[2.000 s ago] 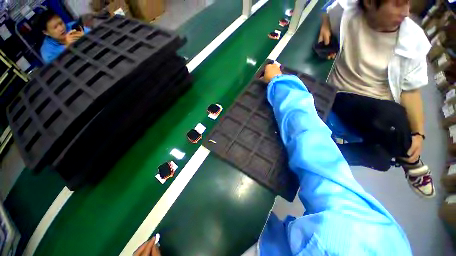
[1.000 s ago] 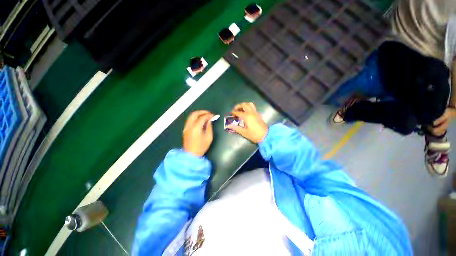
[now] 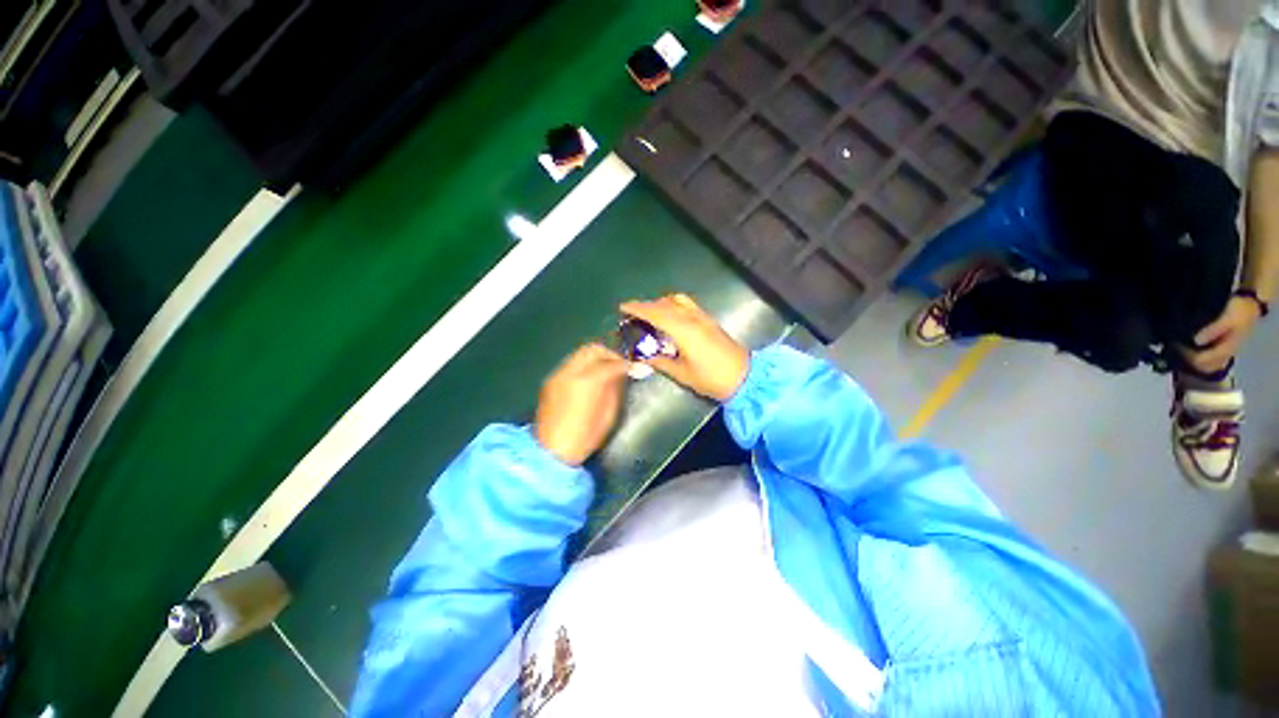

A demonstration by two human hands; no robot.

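A small dark electronic module (image 3: 641, 338) with a glossy face is held above the bench, close in front of me. My right hand (image 3: 687, 347) grips it between thumb and fingers from the right. My left hand (image 3: 585, 400) is at the module's lower left, its fingers pinching a small white wiping cloth (image 3: 641, 370) against or right beside the module. The left fingertips partly hide the cloth. Several modules (image 3: 567, 149) with white pieces lie in a row on the green belt.
A black foam tray (image 3: 828, 154) lies at the belt's edge, upper right. A dispenser bottle (image 3: 232, 607) stands lower left. Blue and grey-white trays (image 3: 49, 323) are at the far left, black trays (image 3: 330, 84) across the belt. A seated person (image 3: 1150, 211) is at the right, near a blue stool (image 3: 1003, 225).
My right hand has come back from the far end of the black tray and holds a module. My left hand has moved right with the cloth and now meets it.
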